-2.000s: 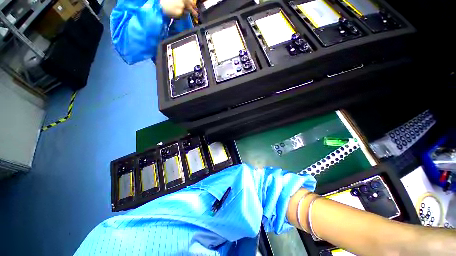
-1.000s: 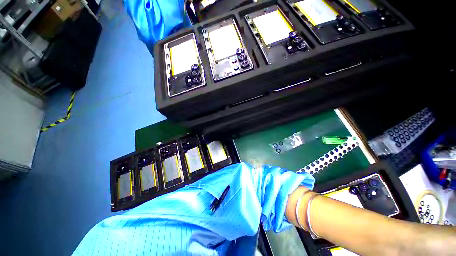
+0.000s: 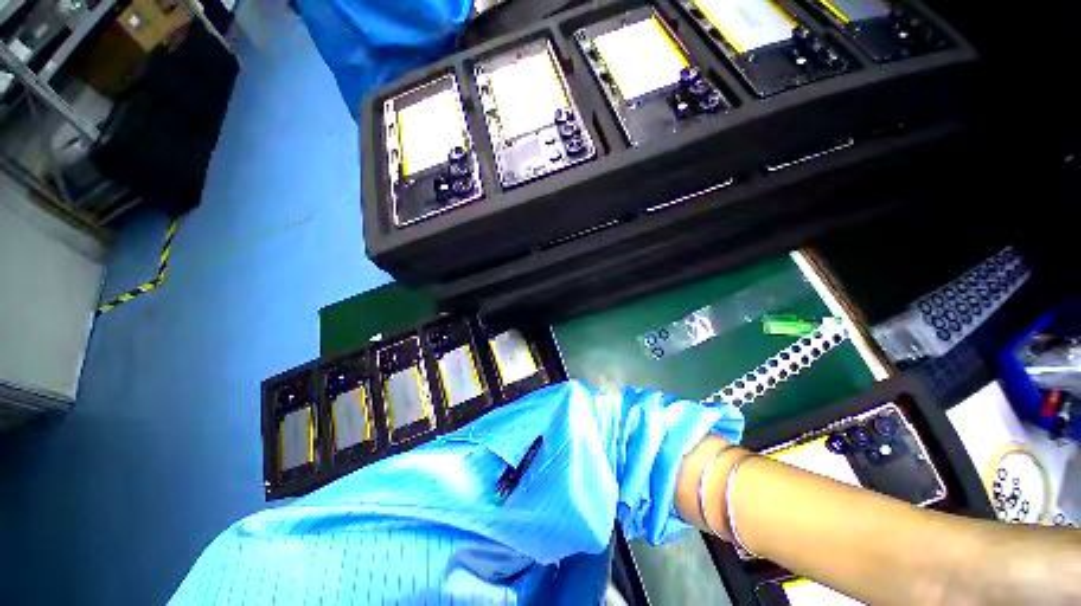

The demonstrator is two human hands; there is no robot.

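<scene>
My left forearm (image 3: 854, 509), with a blue sleeve and thin bracelets, reaches across the lower frame and is cut off by the right edge. Its hand is out of the picture. My right hand is not in view either. The forearm crosses in front of a black foam tray (image 3: 948, 444). An opened smartphone (image 3: 907, 462) with dark lens circles at its upper corner lies in that tray, partly hidden by the arm. Part of another phone shows below the arm.
Stacked foam trays (image 3: 498, 231) holding opened phones stand at the top. A smaller-looking tray of phones (image 3: 409, 408) lies at left. A perforated strip (image 3: 782, 369), clear film (image 3: 682, 335) and green clip (image 3: 788, 326) lie on the green mat. A blue bin (image 3: 1022, 355) stands at right. Another person's blue sleeve (image 3: 397, 36) shows.
The other person's hand has left the view and their blue sleeve has shifted at the top. The view has moved slightly. My forearm stays nearly in place.
</scene>
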